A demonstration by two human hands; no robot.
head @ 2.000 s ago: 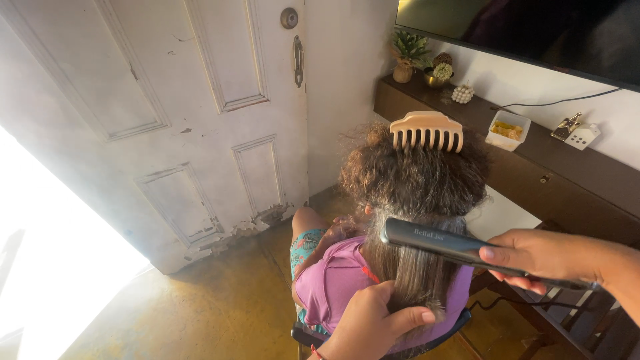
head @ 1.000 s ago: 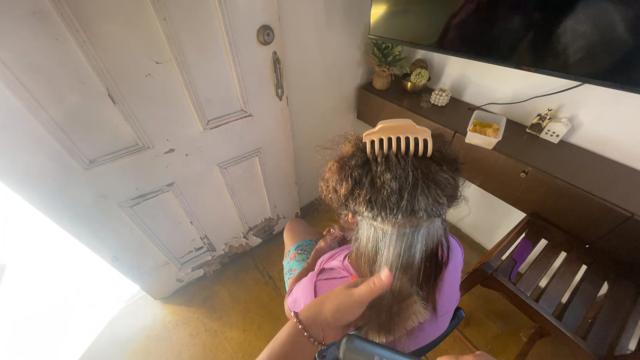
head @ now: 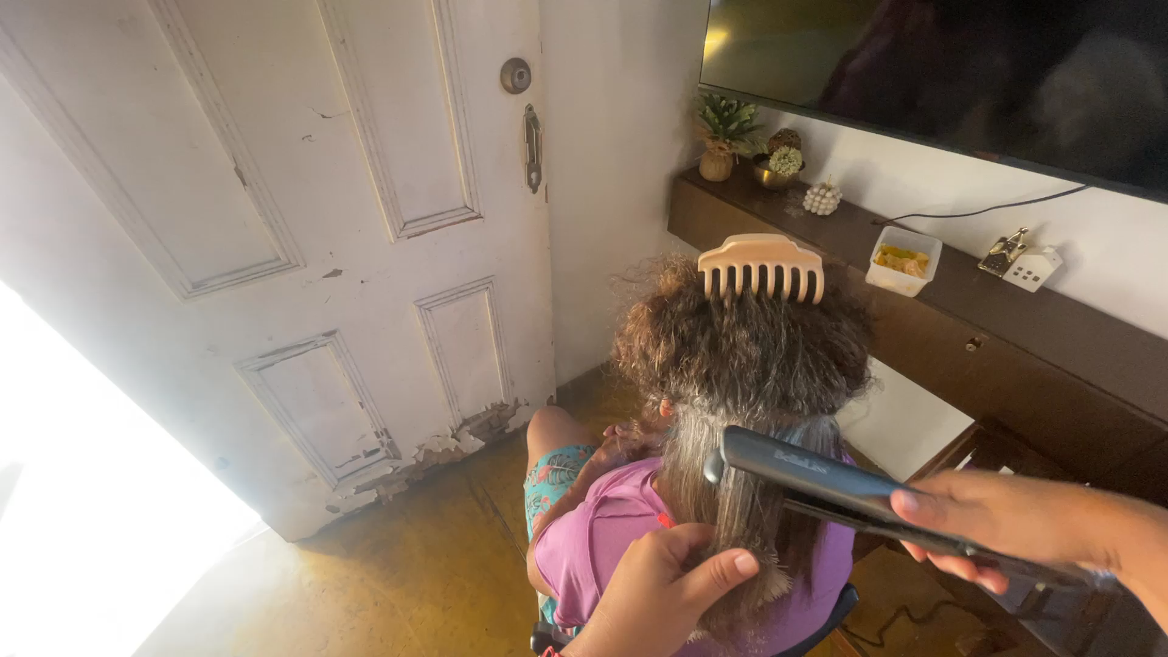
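A seated person's hair [head: 721,456] hangs down the back over a pink shirt [head: 602,529], its lower part straight and the upper part curly, gathered under a beige claw clip [head: 762,260]. My right hand [head: 995,520] grips a dark flat iron [head: 812,465], whose plates are parted at a lock of the lower hair. Below it, my left hand [head: 680,584] is at the hair ends, fingers curled and thumb extended. Whether it pinches a strand is hard to tell. Part of a dark handle [head: 547,636] shows beside my left wrist.
A worn white panelled door [head: 383,274] stands to the left. On the right, a brown wall shelf [head: 1031,310] bears a white tub [head: 903,262], small house ornaments [head: 1031,266] and plants [head: 725,137], below a television [head: 958,73]. A dark cord [head: 903,620] lies on the floor.
The flat iron was on the hair two seconds ago, was low near the bottom edge one second ago, and is now back up at the hair. My left hand stays near the hair ends.
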